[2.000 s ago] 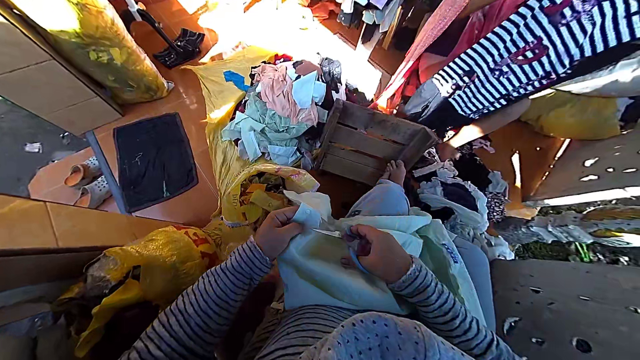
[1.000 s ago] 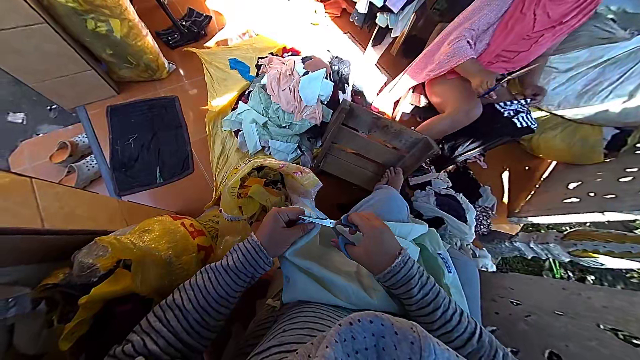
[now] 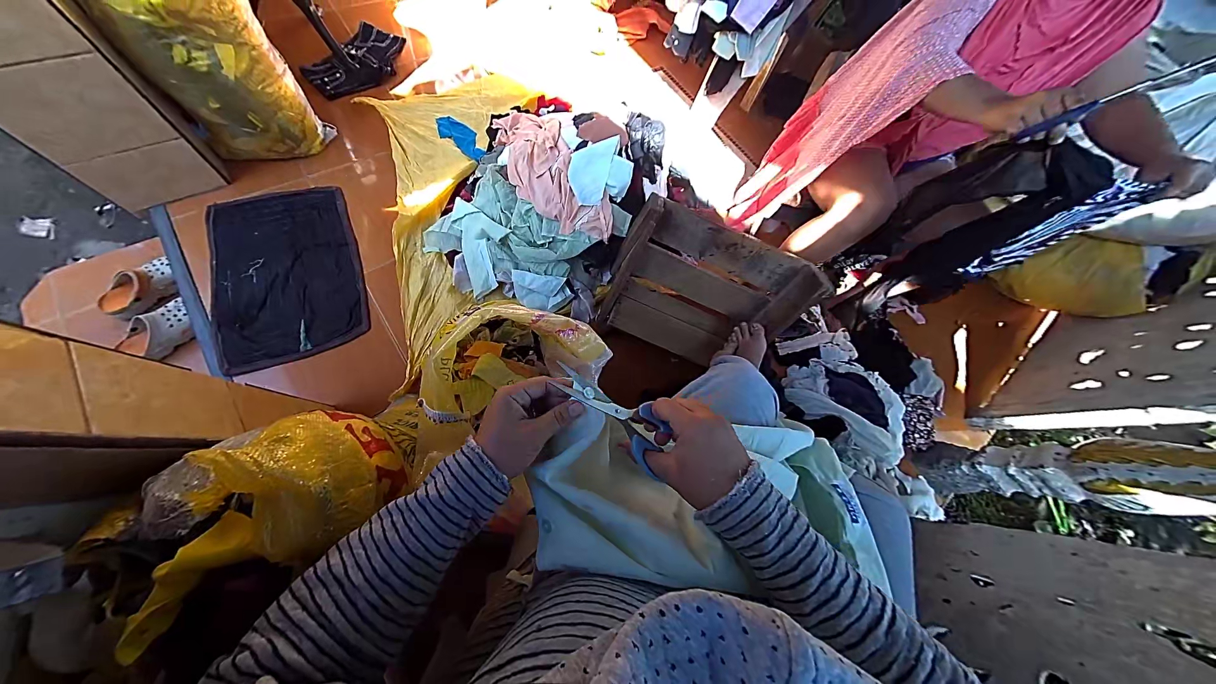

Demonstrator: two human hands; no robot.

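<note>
My right hand (image 3: 698, 448) grips the blue-handled scissors (image 3: 608, 407), whose parted blades point left to my left hand. My left hand (image 3: 522, 423) pinches the upper edge of a pale green-white cloth (image 3: 622, 513) close to the blades. That cloth spreads over my lap, with another pale green piece bearing writing at its right. Just beyond my left hand stands an open yellow plastic bag (image 3: 442, 375) of yellow and dark scraps. A heap of fabric pieces (image 3: 518, 218), mint, pink and white, lies on a yellow sheet farther off.
A wooden crate (image 3: 708, 285) stands beyond my bare foot. Dark and white cloths (image 3: 855, 380) lie right of my leg. Another person's hand (image 3: 1031, 109) holds something long at upper right. A black mat (image 3: 288, 275) lies left; a stuffed yellow bag (image 3: 294, 484) sits by my left arm.
The scissor blades, almost together one second ago, are now apart. The striped black-and-white cloth raised at upper right two seconds ago now lies lower, by the other person's legs.
</note>
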